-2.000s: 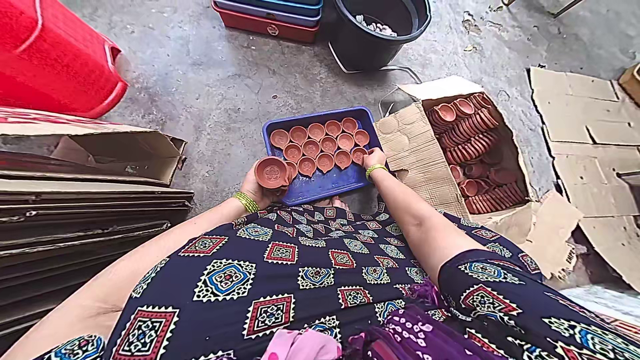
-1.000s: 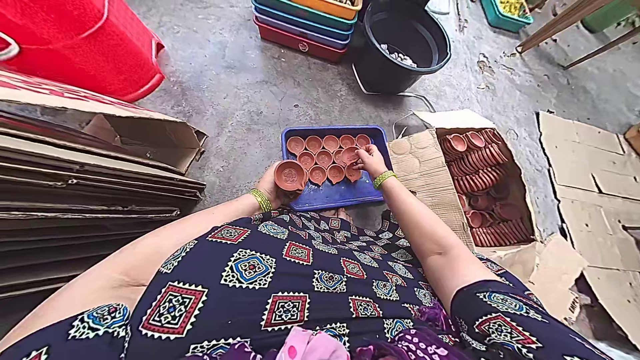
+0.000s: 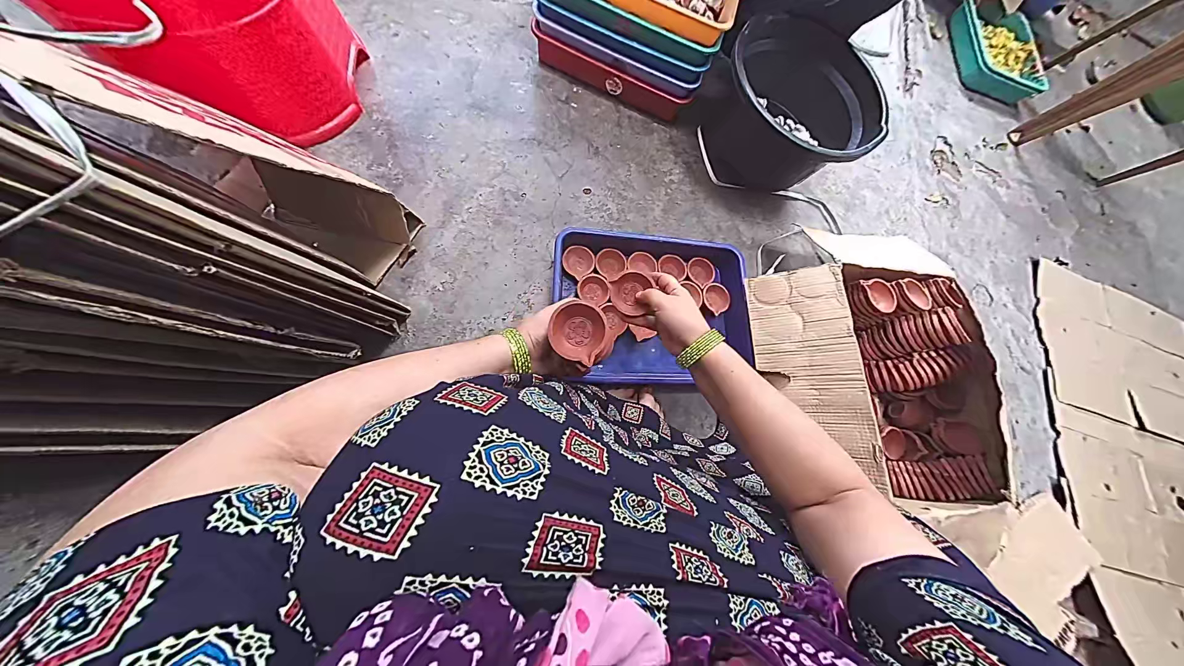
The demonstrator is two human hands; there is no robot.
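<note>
Small terracotta diya lamps [image 3: 610, 263] lie in rows inside a blue plastic tray [image 3: 747, 347] on the floor. My left hand [image 3: 544, 335] grips a terracotta bowl [image 3: 578, 331] with a raised pattern in its base, over the tray's near left corner; part of another piece shows behind it. Between the thumb and fingers of my right hand [image 3: 673, 313] is a terracotta diya [image 3: 632, 293], held above the middle of the tray. The undersides of both held pieces are hidden. Green bangles circle both wrists.
An open cardboard box [image 3: 814, 342] of stacked terracotta lamps stands right of the tray. Flattened cardboard [image 3: 1119, 416] lies farther right, folded cartons [image 3: 185, 324] at the left. A red bucket [image 3: 250, 65], stacked coloured trays [image 3: 610, 79] and a black bucket [image 3: 809, 102] stand beyond.
My right hand has moved from the tray's right edge to above its middle, and now holds a diya. Fewer lamps lie in the tray. My left hand still holds the bowl.
</note>
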